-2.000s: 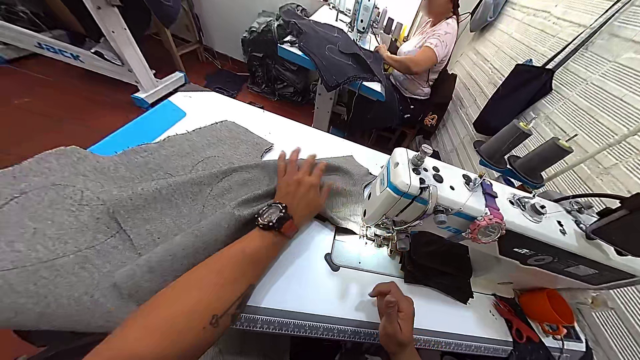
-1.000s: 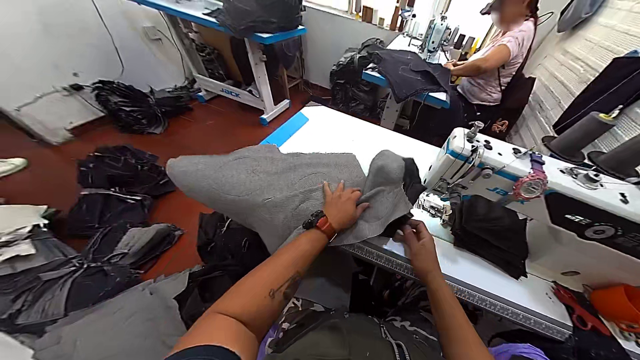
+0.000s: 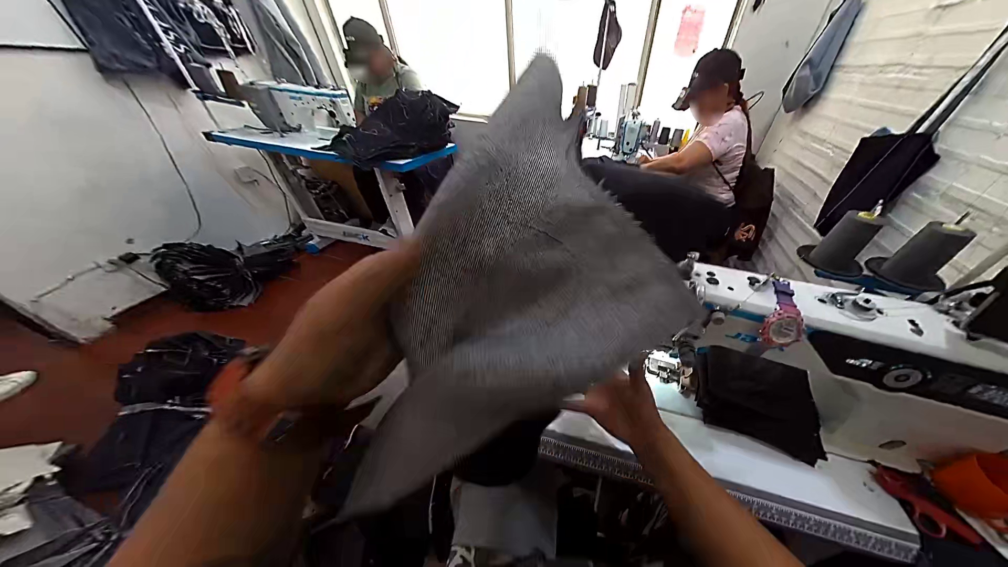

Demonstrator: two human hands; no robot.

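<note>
A piece of grey fabric (image 3: 543, 291) is lifted in front of me, blurred and folded, over the front edge of the sewing table. My left hand (image 3: 354, 315) grips its left side, with the fingers hidden behind the cloth. Under its lower right edge is my right hand (image 3: 618, 402), holding the cloth there, fingertips partly hidden. Just right of that hand stands the white industrial sewing machine (image 3: 732, 303), its needle area lit. Folded black fabric (image 3: 756, 402) lies on the machine bed.
Thread cones (image 3: 846, 244), a hanging pink watch (image 3: 782, 324), red scissors (image 3: 921, 504) and an orange container (image 3: 972, 480) are at the right. A ruler tape (image 3: 819, 524) lines the table edge. Dark fabric bundles (image 3: 181, 366) lie on the floor at left. Two people sit at machines behind.
The grey fabric, flat across the table two seconds ago, has been raised towards me in both hands. My right hand, apart from it then, now holds its edge. The view has swung left.
</note>
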